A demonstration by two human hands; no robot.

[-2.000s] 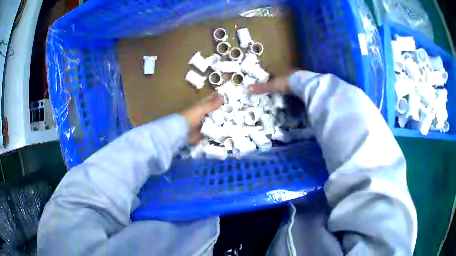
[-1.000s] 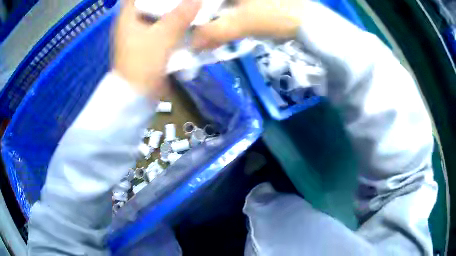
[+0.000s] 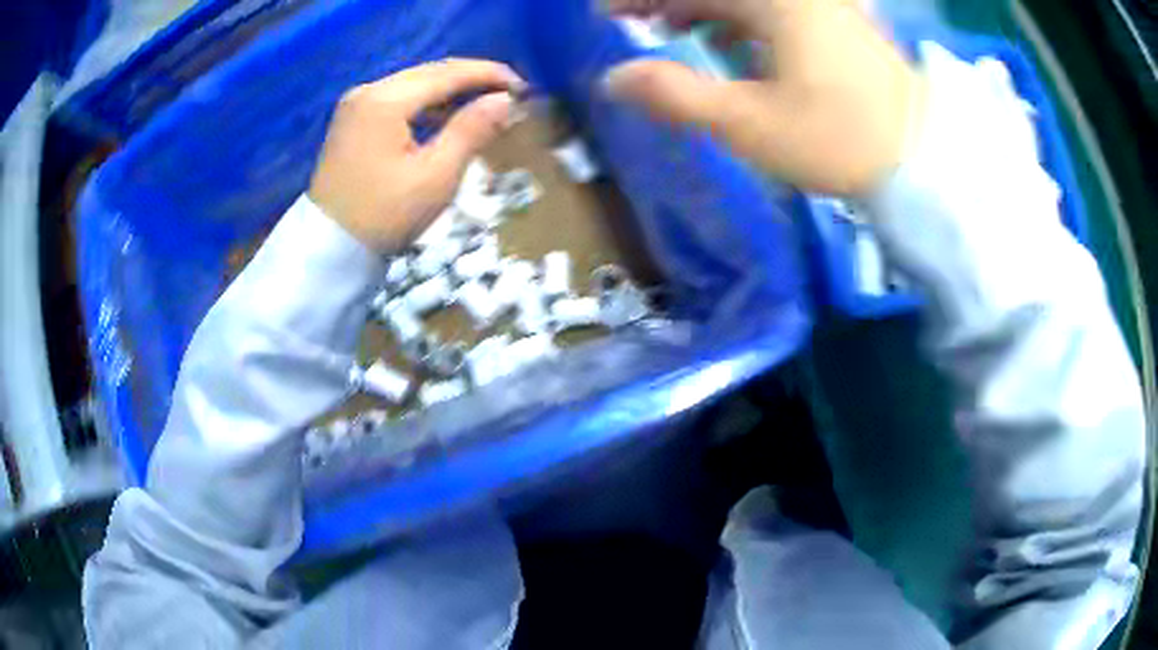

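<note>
Many loose white collars lie on brown cardboard in a large blue crate with a clear liner. My left hand is over the crate's far left part, above the collars. Its thumb and fingers are curved with a gap between them, and I see nothing held. My right hand is above the crate's far right wall. It is blurred and partly cut off by the top edge. Its thumb is apart from the fingers, with a pale patch between them; whether it holds anything is unclear.
A smaller blue bin stands right of the crate with white collars in it, partly behind my right sleeve. A green surface lies below it. A white edge runs along the far left.
My hands were close together with a white bunch near the smaller bin; they are now apart, and no bunch shows in my left hand. The view has swung back over the large crate.
</note>
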